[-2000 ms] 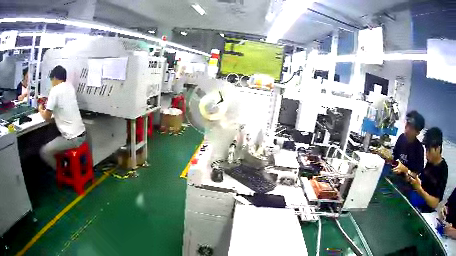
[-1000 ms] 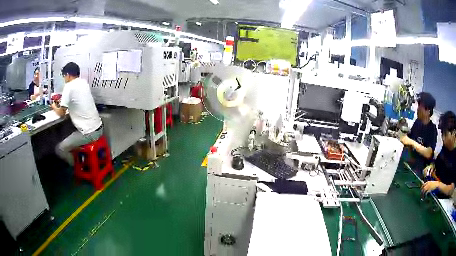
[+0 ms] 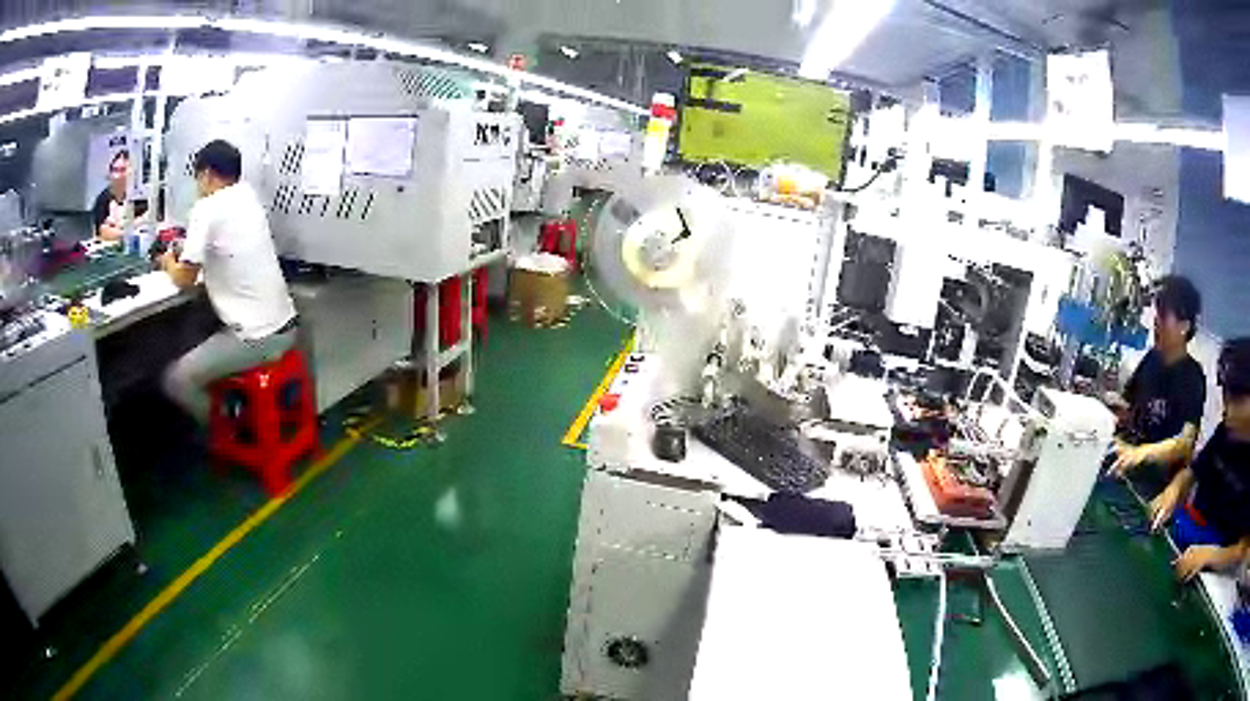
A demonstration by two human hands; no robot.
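Neither of my hands is in the picture. Nearest in front of me is a white board at the bottom centre. To its right lies the green conveyor belt. A dark object, cut off by the bottom edge, lies at the belt's near end; I cannot tell what it is. Behind the board stands a white machine cabinet with a black keyboard, a mouse and a clear reel. An orange-brown fixture sits on the machine at the right.
Two people in dark shirts are at the belt's far side, hands over it. At left, a person in a white shirt sits on a red stool by a bench. Another person is behind that bench. A large grey vented machine stands behind.
The view has swung to the right from the first earlier frame's framing cannot be confirmed; machines and people sit further right in the picture. The belt-side workers' hands have moved lower, over the belt.
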